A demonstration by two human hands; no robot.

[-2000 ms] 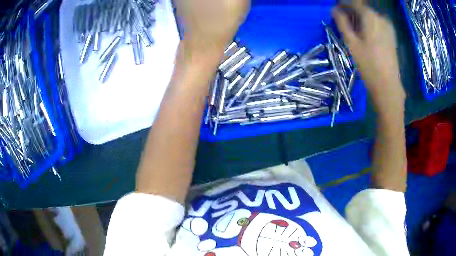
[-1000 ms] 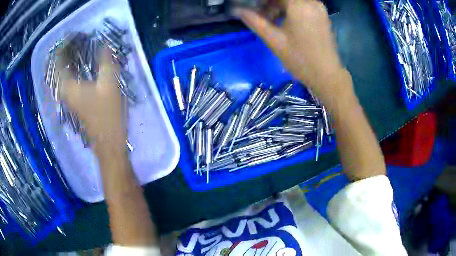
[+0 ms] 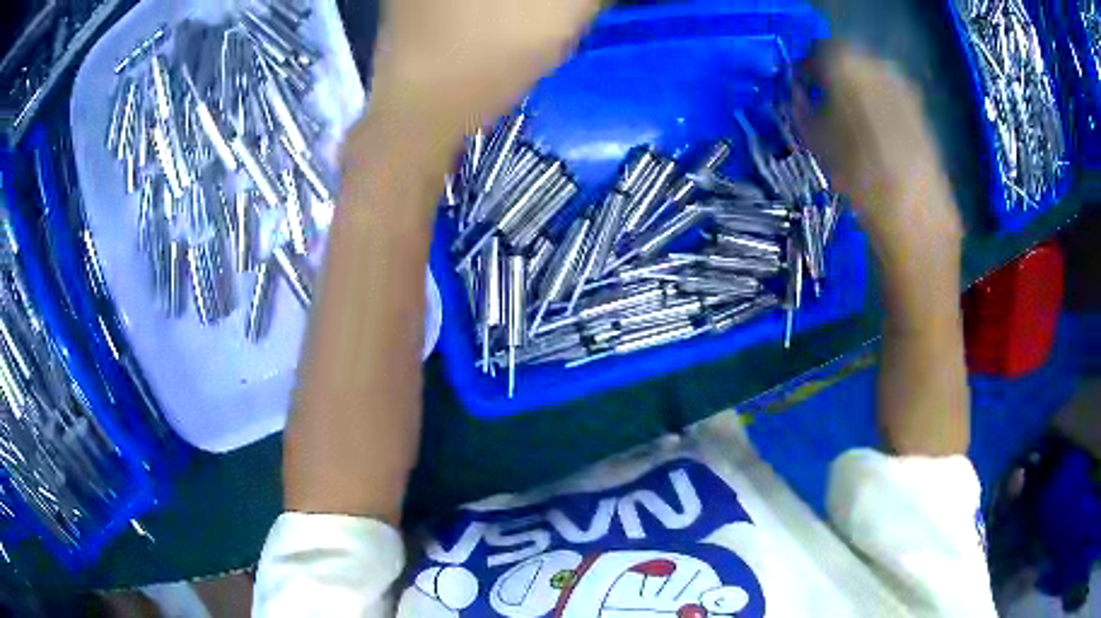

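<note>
The blue bin point(image 3: 676, 378) in front of me holds a heap of stepped metal shafts point(image 3: 604, 242), their thin ends pointing various ways. The white tray point(image 3: 236, 404) on the left holds many similar shafts point(image 3: 205, 278). My left hand point(image 3: 483, 48) is above the upper left of the blue bin, cut off by the top edge, its fingers out of the picture. My right hand point(image 3: 851, 103) is blurred at the upper right of the blue bin, by some shafts. Whether it holds any is unclear.
A side blue bin with thin metal pieces point(image 3: 36, 447) is at the left edge. Another bin of silver pieces point(image 3: 1020, 121) is at the far right. The dark green table edge point(image 3: 217, 549) curves below. A red object point(image 3: 1020, 312) is beyond it at right.
My left hand has left the white tray and moved up and right, over the blue bin's top. My right hand has moved right, from the dark fixture area to the blue bin's right side.
</note>
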